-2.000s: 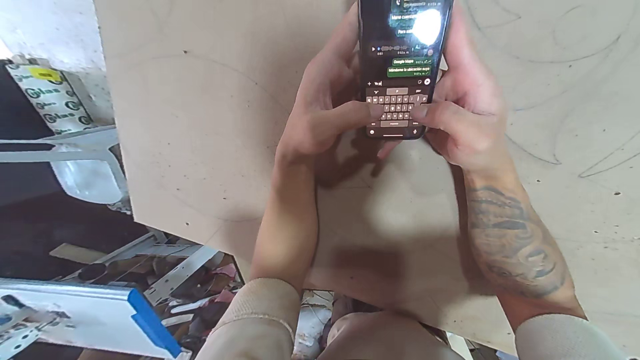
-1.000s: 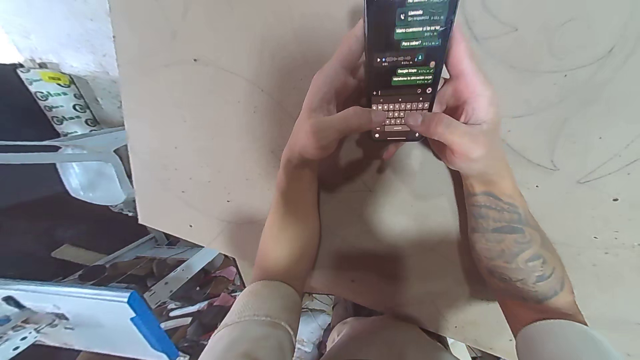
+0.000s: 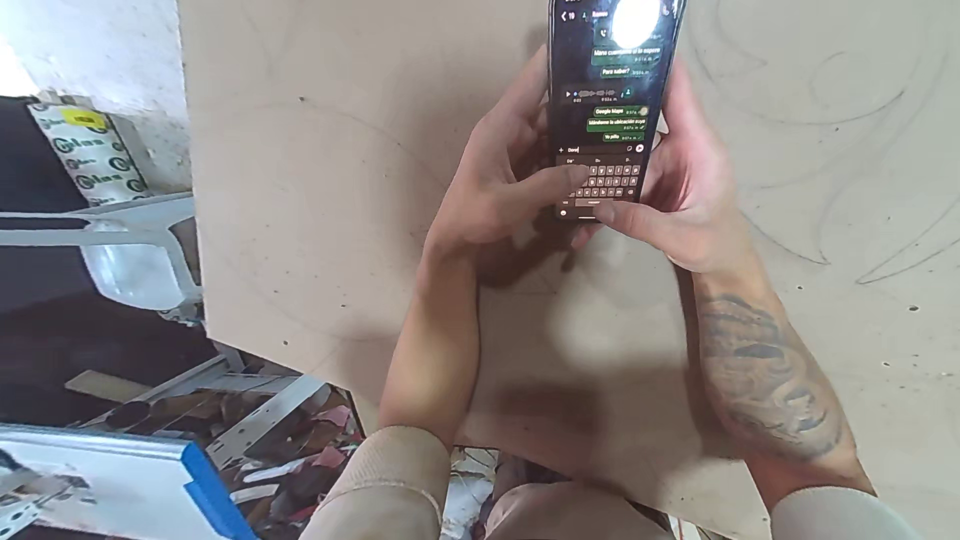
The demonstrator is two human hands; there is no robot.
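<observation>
A dark smartphone [image 3: 607, 97] is held upright between both hands above a large beige board, its lit screen showing a chat and a keyboard. My left hand [image 3: 510, 172] grips the phone's left side, its thumb over the upper keys. My right hand [image 3: 690, 187] holds the right side, and its thumb touches near the bottom of the keyboard. The fingers behind the phone are mostly hidden. A bright glare covers the upper part of the screen. The phone's top edge is cut off by the frame.
The board [image 3: 337, 187] bears curved pencil lines. At the left are a white plastic chair [image 3: 142, 262], a printed package [image 3: 90, 154] and a white panel with blue edging [image 3: 217, 495]. Scraps and metal strips [image 3: 300, 450] lie below the board's left edge.
Both thumbs have shifted over the keyboard, the left one now higher on the keys. The text on the screen has changed. Both hands keep hold of the phone.
</observation>
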